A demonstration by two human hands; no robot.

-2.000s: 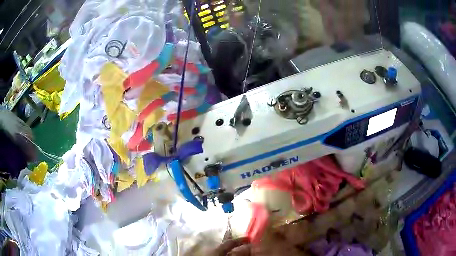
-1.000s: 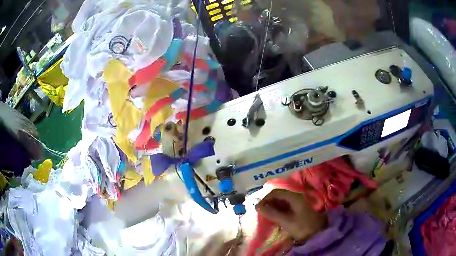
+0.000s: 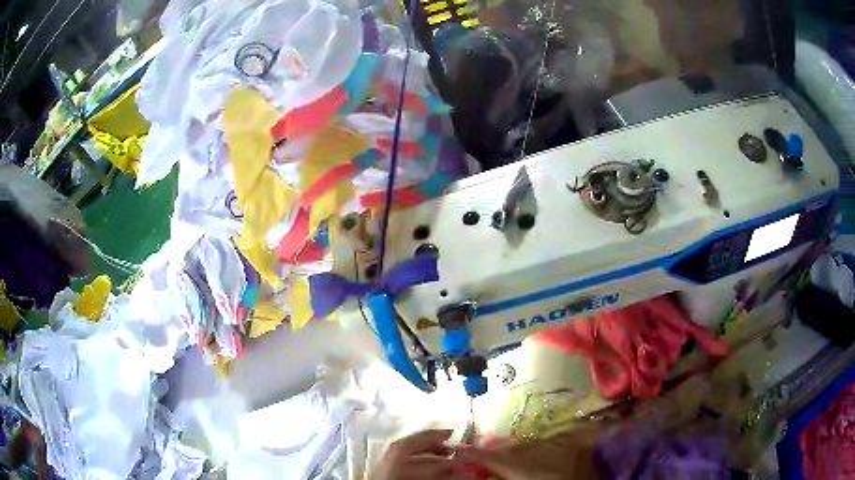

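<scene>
White garment cloth (image 3: pixel 291 441) lies on the table, running to the brightly lit needle area under the left end of the sewing machine (image 3: pixel 581 253). My left hand (image 3: pixel 419 456) is at the bottom edge on the white cloth, below the needle, partly cut off. My right hand (image 3: pixel 530 459) is blurred at the bottom edge, right of the needle, with a purple sleeve (image 3: pixel 661 455) behind it. A small coral-red piece (image 3: pixel 472 461) shows between the fingertips of both hands. Glare and blur hide the grip of each hand.
White panels with yellow, coral and turquoise pieces (image 3: pixel 323 159) are heaped behind the machine. More white cloth (image 3: pixel 89 384) is at left. A coral-red bundle (image 3: pixel 647 347) lies under the machine arm. A blue-edged container (image 3: pixel 792 441) with pink-red cloth is at right.
My right hand came into view over the coral-red cloth, then moved down and left to the bottom edge beside my left hand. The view has shifted, so the machine appears further right.
</scene>
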